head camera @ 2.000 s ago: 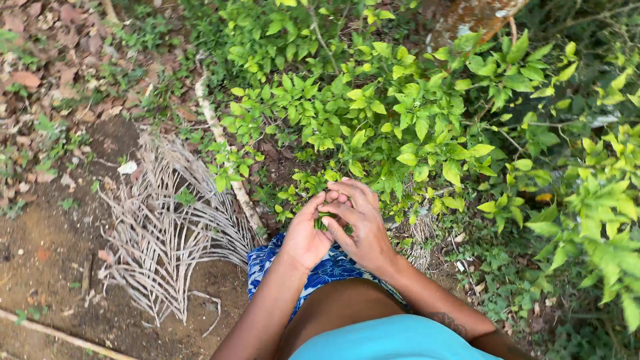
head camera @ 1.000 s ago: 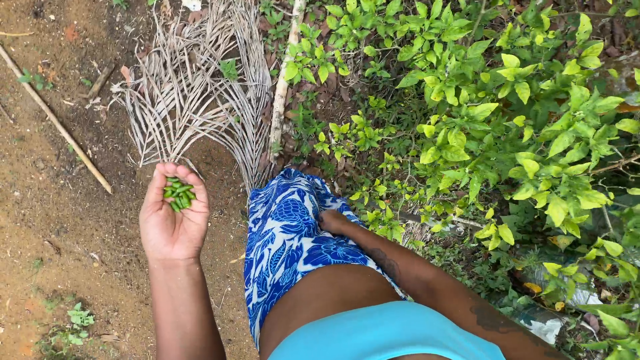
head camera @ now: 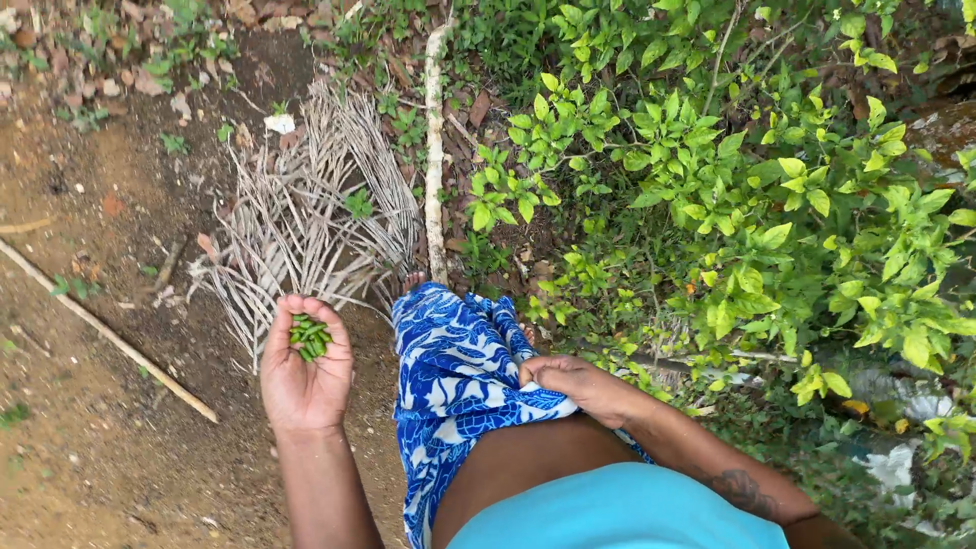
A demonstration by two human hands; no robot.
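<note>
My left hand point(head camera: 309, 374) is cupped palm up, out to the left over bare soil, holding several small green peppers or pods point(head camera: 309, 337) in its hollow. The fingers curl up around them. At my waist, my right hand point(head camera: 576, 381) pinches a fold of the blue and white patterned skirt point(head camera: 457, 366), with its fingertips partly hidden by the hand itself. To the right of the skirt grows a leafy green bush point(head camera: 686, 206).
A dry palm frond point(head camera: 305, 206) lies on the ground ahead of my left hand. A pale branch point(head camera: 434, 152) runs forward from near my foot. A thin stick point(head camera: 107, 328) lies on the soil at left. Leaf litter point(head camera: 137, 53) covers the far left ground.
Two seconds ago my hands were together by the bush. Since then they have parted: the left moved left with the green pieces, the right went to the skirt and now grips its cloth.
</note>
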